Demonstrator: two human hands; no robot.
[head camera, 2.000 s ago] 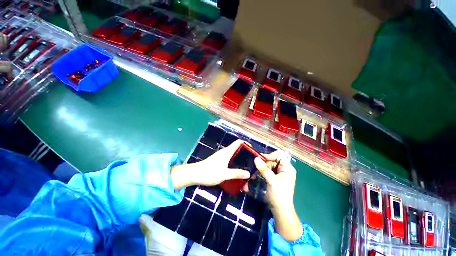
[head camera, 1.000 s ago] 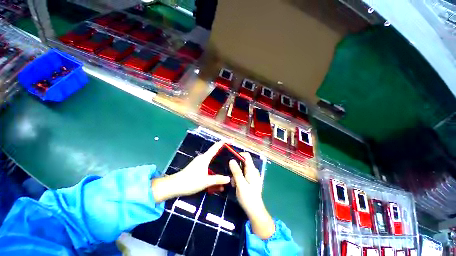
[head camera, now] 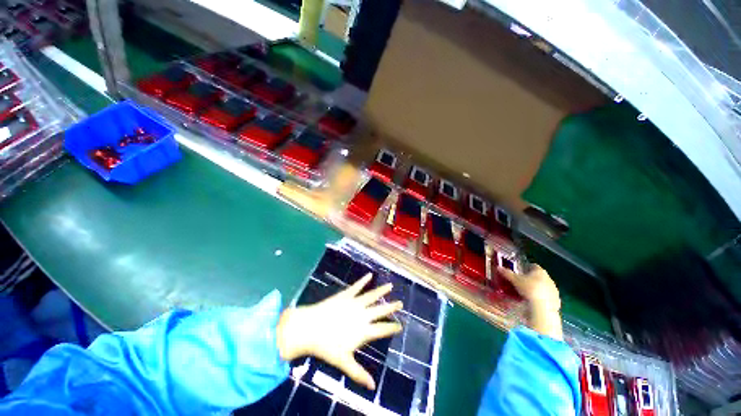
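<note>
My left hand point(head camera: 341, 327) is spread open and empty, palm down over the panel tray point(head camera: 443, 325) of flat black panels. My right hand point(head camera: 540, 294) is at the right end of the central housing tray, with its fingertips on a red housing point(head camera: 505, 284) that has a white-framed window. The fingers partly cover this housing, and I cannot tell whether they grip it. Beside it in the front row, a red housing with a dark window point(head camera: 473, 255) lies in its pocket. Other dark-windowed red housings point(head camera: 440, 239) lie further left in that row.
A blue parts bin point(head camera: 126, 146) with small red pieces stands at left. A tray of red housings point(head camera: 264, 130) lies at back left, another point(head camera: 597, 382) at lower right. Cardboard point(head camera: 471, 89) rises behind the central tray. A curved pale structure point(head camera: 601, 65) crosses the upper right.
The red housing is gone from between my hands. My left hand has spread open; my right hand has moved right to the central tray. The front row's fourth housing now shows a dark window. The view has shifted.
</note>
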